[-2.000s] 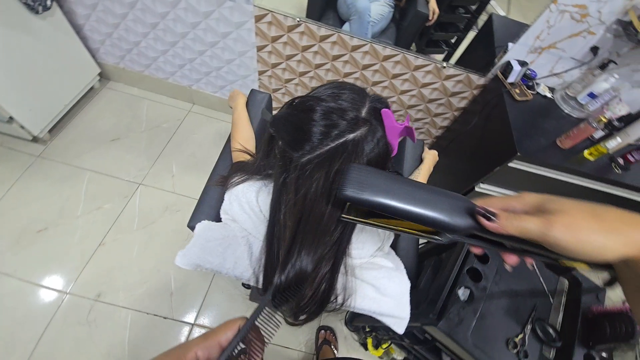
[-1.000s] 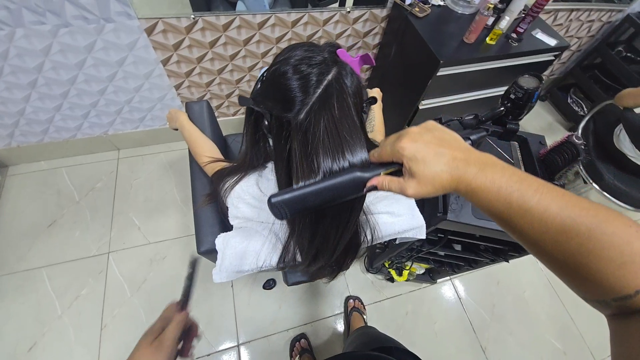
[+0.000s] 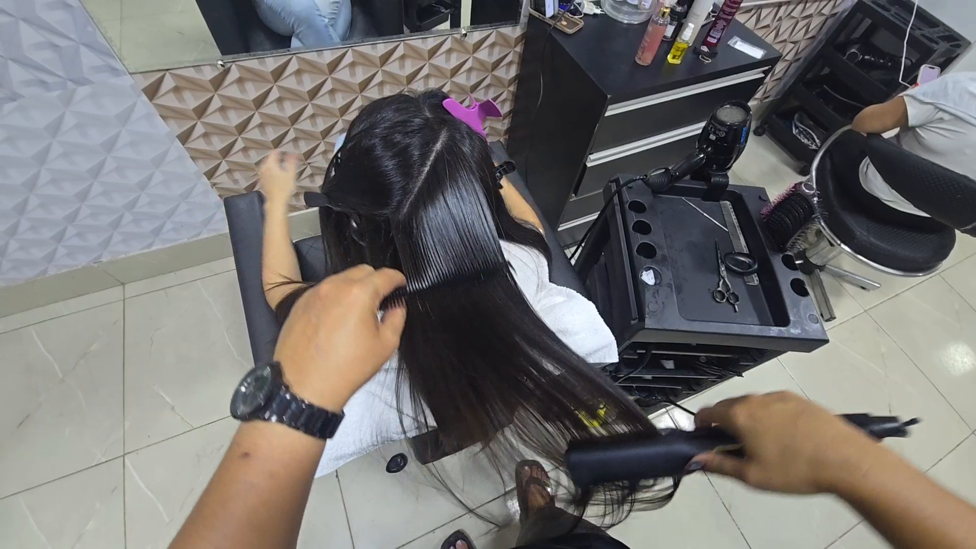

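My left hand (image 3: 339, 328), with a black watch on its wrist, grips a dark comb (image 3: 450, 284) whose teeth lie in the long dark hair (image 3: 457, 229) of a seated person. My right hand (image 3: 785, 442) holds a black hair straightener (image 3: 648, 456) at the lower right, around the ends of the hair, which are drawn out toward it. A purple claw clip (image 3: 474, 114) sits at the upper right of the head, and a dark clip (image 3: 316, 200) is at its left side. A white towel (image 3: 560, 301) covers the person's shoulders.
Right of the chair stands a black trolley (image 3: 663, 305) with scissors (image 3: 724, 282), a comb and a hair dryer (image 3: 724, 137). Behind it is a black drawer cabinet (image 3: 572, 130) with bottles on top. Another person (image 3: 945, 122) is by a black chair (image 3: 884, 206) at the far right.
My left hand has risen from the lower left to the hair with the comb. The straightener has moved from the middle of the hair to its ends at the lower right.
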